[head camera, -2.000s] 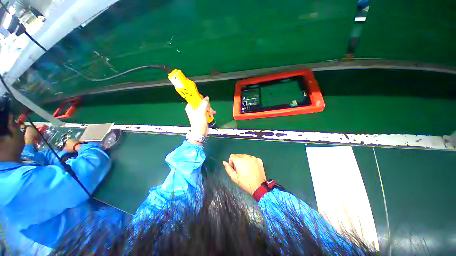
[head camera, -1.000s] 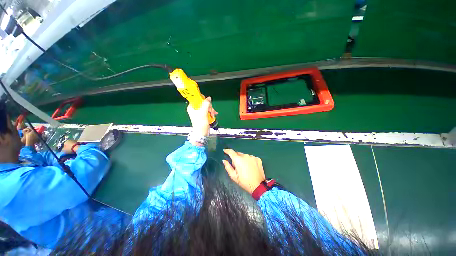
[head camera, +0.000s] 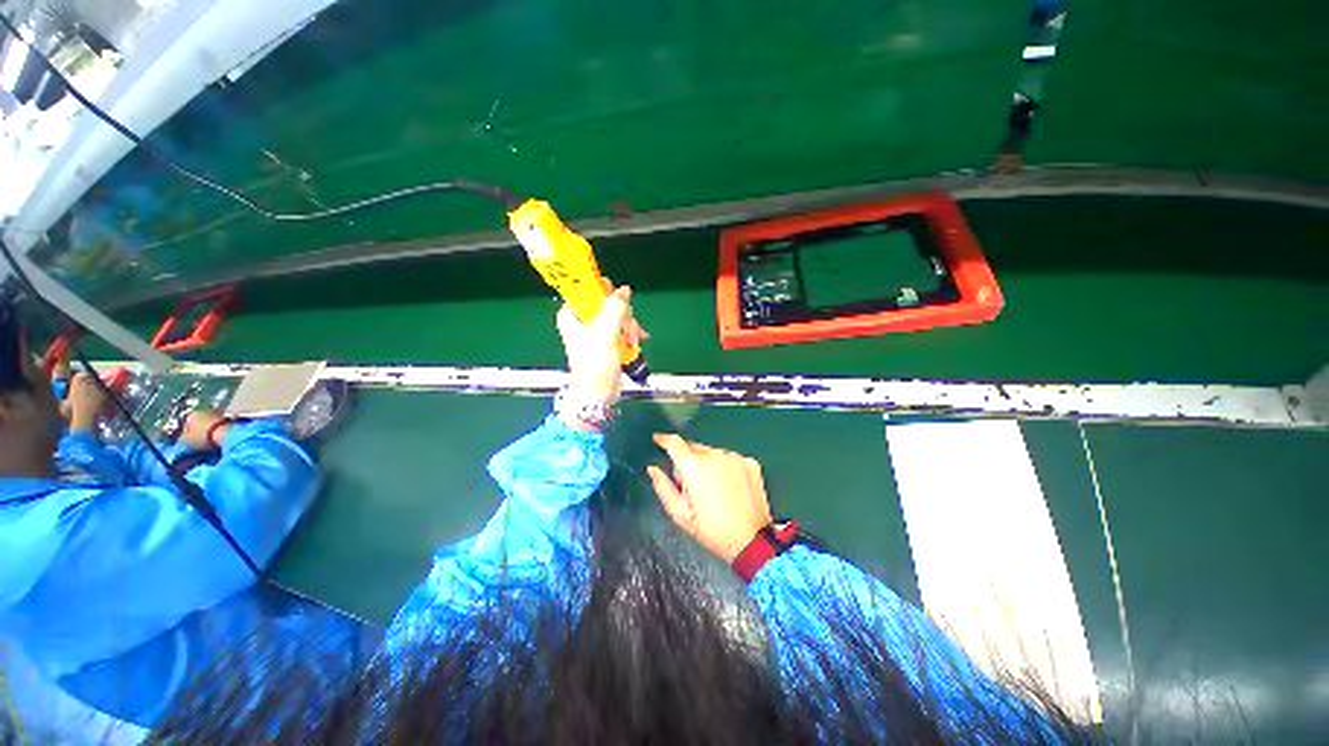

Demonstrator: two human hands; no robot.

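My left hand (head camera: 595, 350) is closed around the front part of a yellow electric screwdriver (head camera: 554, 255). Its dark tip points down and right, over the chipped white rail, and its cable leaves the rear end to the left. My right hand (head camera: 714, 496) is over the green bench, palm down, index finger and thumb apart; I see nothing in it. Its other fingers are curled. A tablet unit (head camera: 860, 274) in a red-orange frame (head camera: 979, 277) lies on the green belt beyond the rail, to the right of the screwdriver, touched by neither hand.
A white sheet (head camera: 991, 554) lies on the bench right of my right hand. The chipped white rail (head camera: 1020, 397) runs between bench and belt. A person in blue (head camera: 131, 539) works at the left, near a beige flat piece (head camera: 277, 388). Another red-orange frame (head camera: 194, 318) lies far left.
The framed tablet unit has moved right along the belt. My left hand and the screwdriver have shifted slightly right. My right index finger and thumb have opened apart since the earliest frame.
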